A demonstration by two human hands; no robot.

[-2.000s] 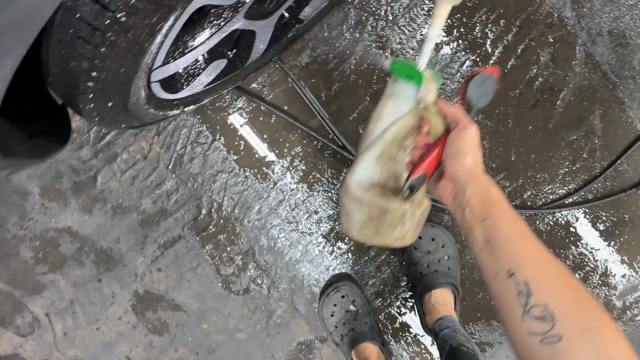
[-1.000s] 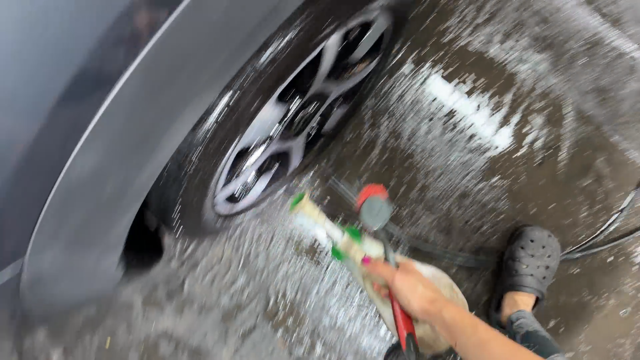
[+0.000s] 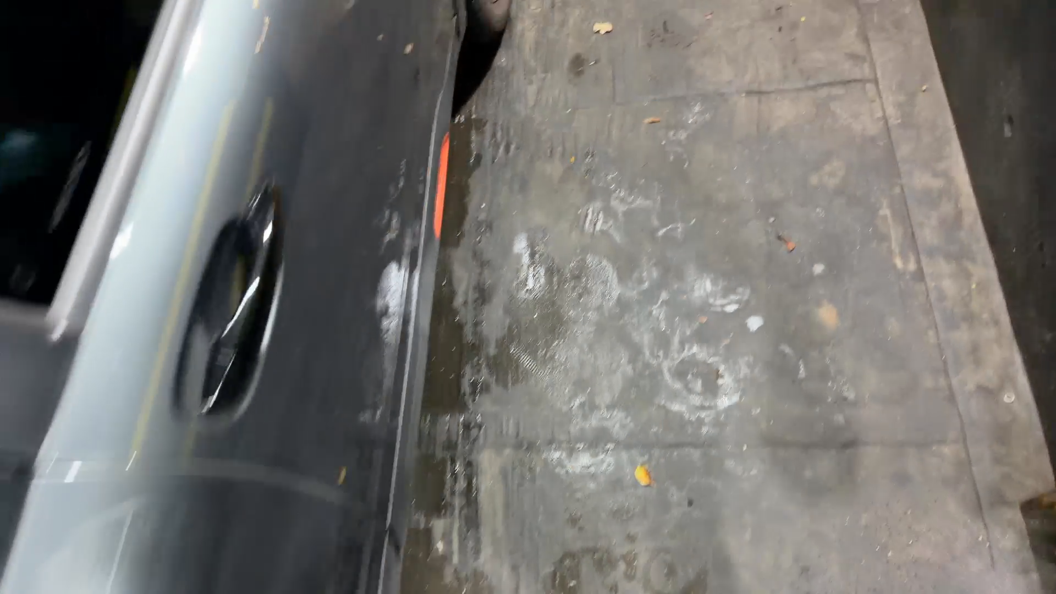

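Observation:
Neither of my hands shows in the head view now, so what they hold or touch is hidden. A dark grey car door (image 3: 330,247) fills the left part of the view, with small leaf bits on its surface. Its door handle (image 3: 231,313) sits in an oval recess. Along the door's lower edge is an orange-red strip (image 3: 441,186). Part of a tire (image 3: 488,12) shows at the top edge, beyond the door.
A worn grey floor (image 3: 701,330) runs beside the car, with wet patches, whitish foam marks and scattered leaves, among them a yellow leaf (image 3: 643,475). A raised seam runs down its right side, next to a darker strip (image 3: 990,124).
The view has swung from the wheel to the car door. The hand that held a spray bottle, a cloth-like item and a red-handled brush has left the frame.

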